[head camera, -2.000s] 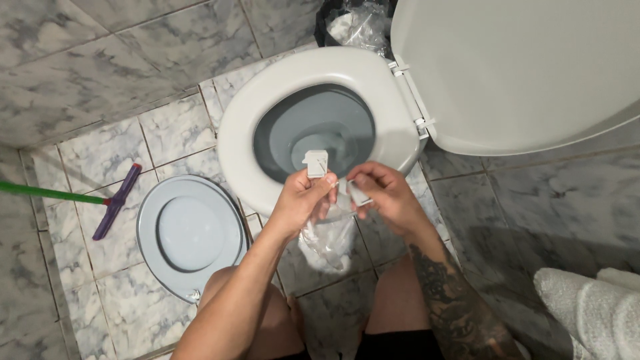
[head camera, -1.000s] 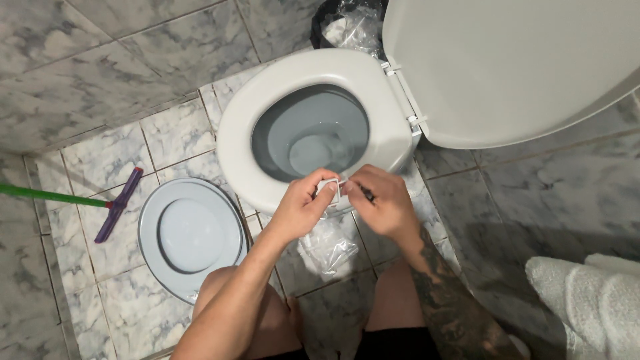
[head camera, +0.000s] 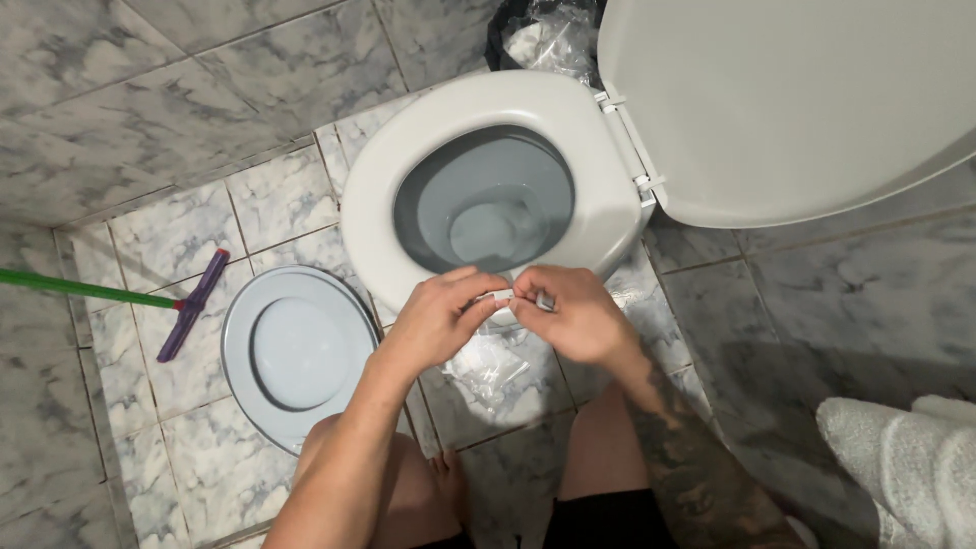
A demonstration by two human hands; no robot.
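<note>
My left hand (head camera: pixel 450 316) pinches a small white plastic piece (head camera: pixel 499 295) between thumb and fingers, over the front rim of the toilet seat (head camera: pixel 374 191). Close against it, my right hand (head camera: pixel 576 313) touches the piece's right end with its fingertips and holds a small grey-white part (head camera: pixel 544 300) within its curled fingers. What exactly these pieces are, I cannot tell. Below both hands a clear plastic bag (head camera: pixel 488 370) shows above the tiled floor. The toilet bowl (head camera: pixel 488 198) has water in it, and its lid (head camera: pixel 778 99) is raised to the right.
Left of the toilet, a loose grey oval toilet seat or lid (head camera: pixel 236 343) lies on the floor. A purple squeegee head (head camera: pixel 194 305) with a green handle (head camera: pixel 91 288) rests further left. Behind the toilet stands a black-lined bin (head camera: pixel 499 34) with plastic waste. A light towel (head camera: pixel 877 450) is at lower right.
A flat white piece stood upright in my left fingers two seconds ago; now it is turned low between both hands. My hands have come closer together.
</note>
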